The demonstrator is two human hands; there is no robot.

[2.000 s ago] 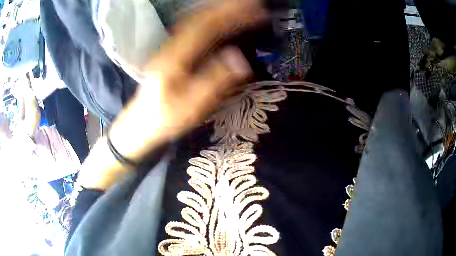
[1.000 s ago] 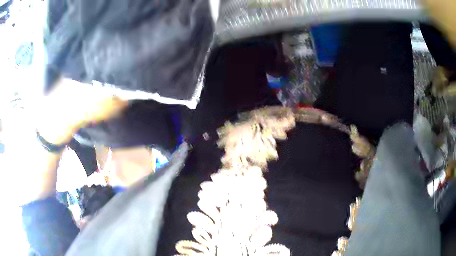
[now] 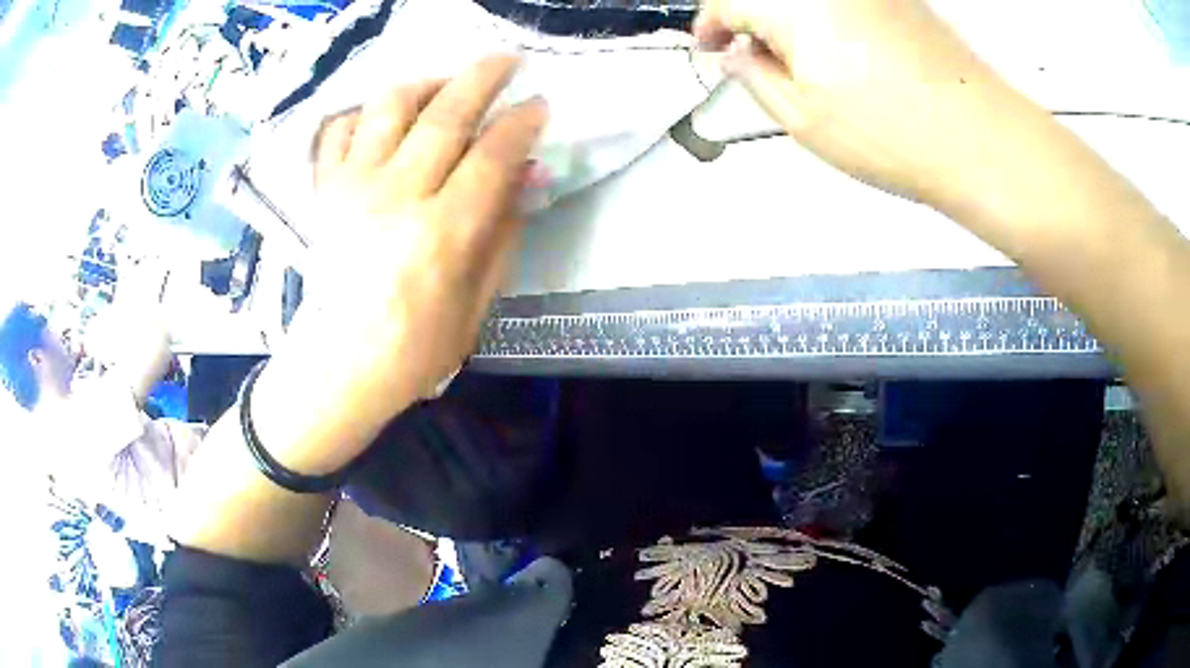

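A white cloth piece point(image 3: 613, 111), perhaps a pocket bag, lies on the white table. Dark cloth point(image 3: 594, 18) with a whitish edge runs behind it at the top. My left hand point(image 3: 418, 196) lies over the left part of the white cloth, palm down, fingers slightly apart and a little blurred. My right hand point(image 3: 796, 78) has thumb and fingertips pinched at the cloth's right corner, at the top centre. Darker cloth point(image 3: 450, 450) hangs below the table edge by my left wrist.
A ruler strip point(image 3: 783, 329) runs along the white table's point(image 3: 887, 235) front edge. A small dark-brown object point(image 3: 697, 138) lies by the cloth. A light-blue part with a round spiral point(image 3: 171, 180) is at left. A person point(image 3: 52, 379) sits at far left. My lap is below.
The view has shifted up onto the table. The dark cloth with the white edge, held up at left before, is now laid on the table. My right hand has come fully into view.
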